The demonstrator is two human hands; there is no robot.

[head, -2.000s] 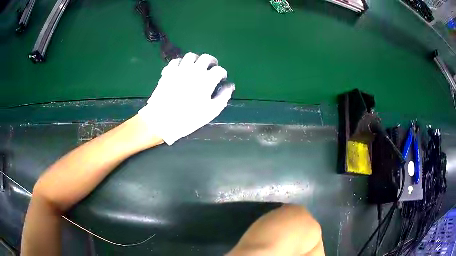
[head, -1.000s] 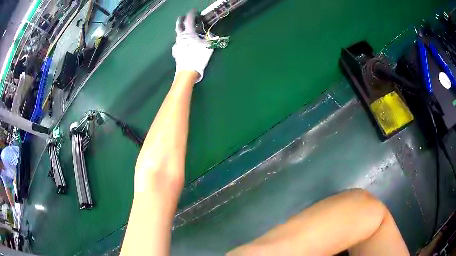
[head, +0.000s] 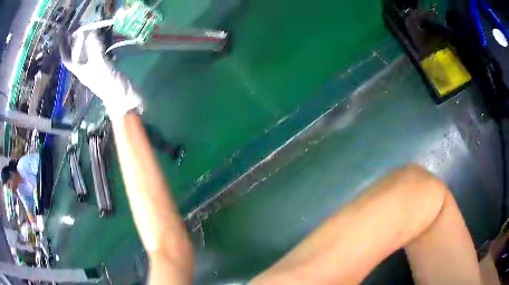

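Note:
My gloved left hand (head: 100,75) is blurred at the upper left, over the green belt's far side. Its fingers are at the left end of a long silvery appliance body (head: 187,40), which they appear to grip; the exact hold is hidden. A green circuit board (head: 134,21) with white lead wires hangs beside the fingers, above the body's left part. A black power cord (head: 167,147) lies on the belt to the right of my left forearm. My right arm is bent at the lower right, and my right hand is out of the picture.
Two more appliance bodies (head: 99,175) lie on the belt (head: 268,72) at the left. A soldering iron stand with a yellow sponge (head: 445,72) and blue-handled cutters (head: 478,22) are at the upper right. Another person (head: 25,181) is at the far left.
The view has swung left. My left hand has gone from the cord to the appliance body, which has shifted left with the hand. The circuit board now shows larger beside the glove.

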